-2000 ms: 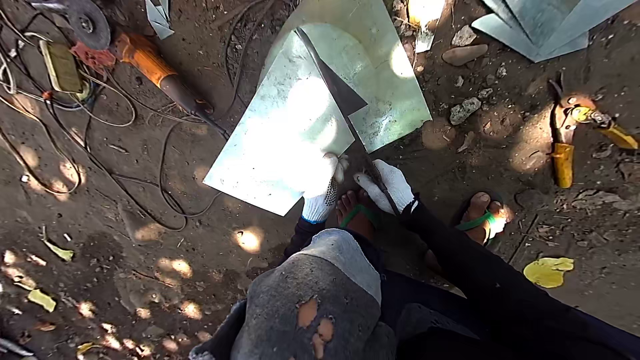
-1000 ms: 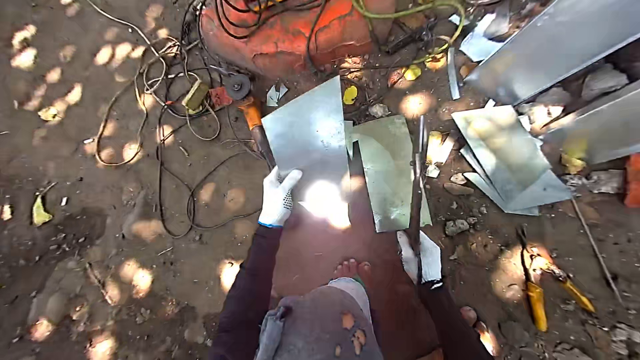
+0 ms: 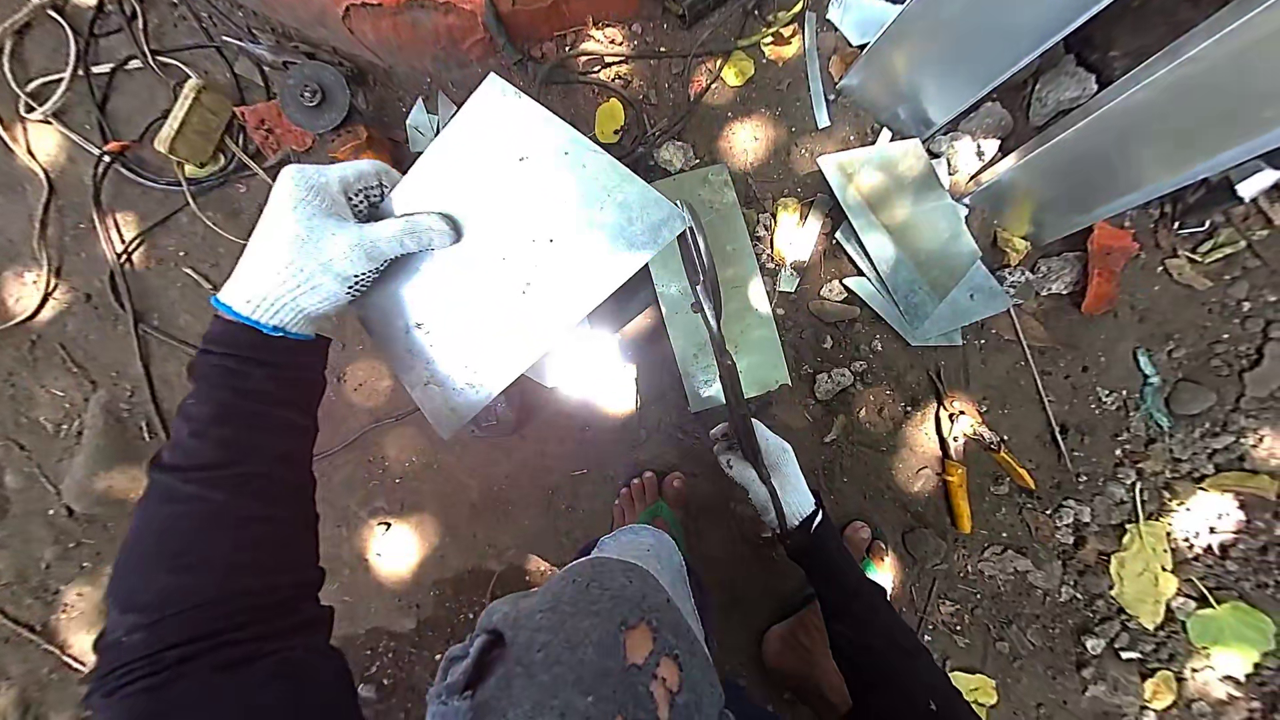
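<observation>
My left hand (image 3: 330, 240), in a white knit glove with dark dots, grips a bright sheet of metal (image 3: 530, 230) by its left edge, thumb on top. My right hand (image 3: 765, 475), also gloved, is closed around the handle of long dark metal shears (image 3: 730, 380). The tips of the shears are at the sheet's right corner; whether the blades touch it is hard to tell. Below on the ground lies a greenish metal strip (image 3: 745, 330). To the right is a small stack of cut sheet pieces (image 3: 900, 230).
Yellow-handled snips (image 3: 957, 480) lie on the dirt at right. Long metal channels (image 3: 1130, 120) fill the upper right, beside stones and a brick fragment (image 3: 1107, 265). At upper left are tangled cables (image 3: 105, 180) and an angle grinder's disc (image 3: 313, 95). My sandalled feet are below.
Two seconds ago both hands were close together at the sheet and shears. Now my left hand holds the sheet up at the left, and my right hand is apart with the shears. The view has shifted.
</observation>
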